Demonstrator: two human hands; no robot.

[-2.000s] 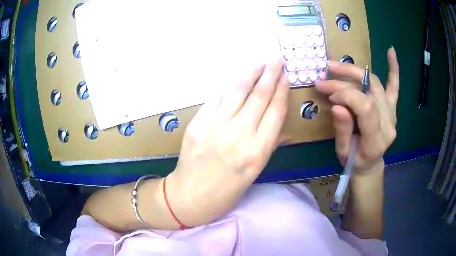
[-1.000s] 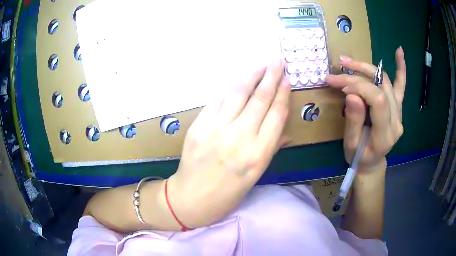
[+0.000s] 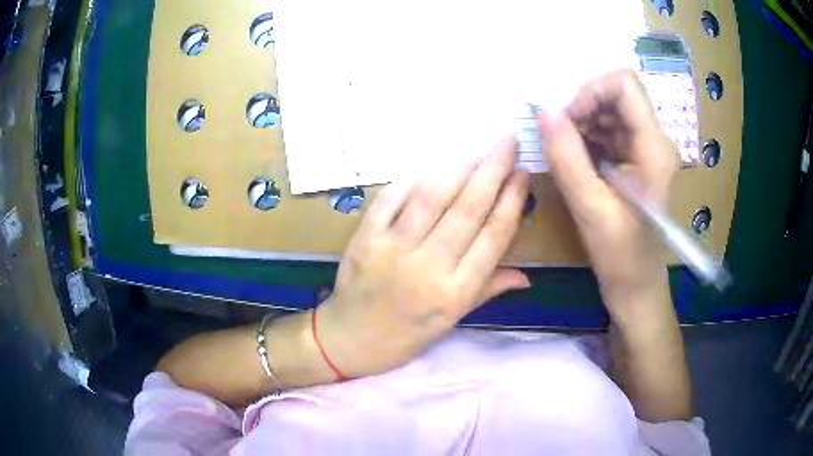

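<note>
A large white sheet point(image 3: 401, 80), mostly glared to blank, lies on the tan perforated tray point(image 3: 214, 227). A few ruled lines show near its lower right edge. My left hand point(image 3: 423, 249) lies flat with fingers together on the sheet's lower edge. My right hand point(image 3: 624, 151) holds a slim clear pen point(image 3: 664, 223), blurred, its rear end pointing down right; its fingertips are at the sheet's right part and the writing tip is hidden. The calculator point(image 3: 673, 107) lies right of the sheet, partly covered by my right hand.
Silvery round parts point(image 3: 264, 192) show in the tray's holes. The tray is on a green mat point(image 3: 120, 178) with blue and yellow edging. A dark thin tool with a white band point(image 3: 805, 160) lies at the far right. Racks stand at the left.
My right hand has moved left from beside the calculator onto the sheet, turning the pen. The view has shifted, so tray and sheet appear further right and higher. My left hand stays on the sheet.
</note>
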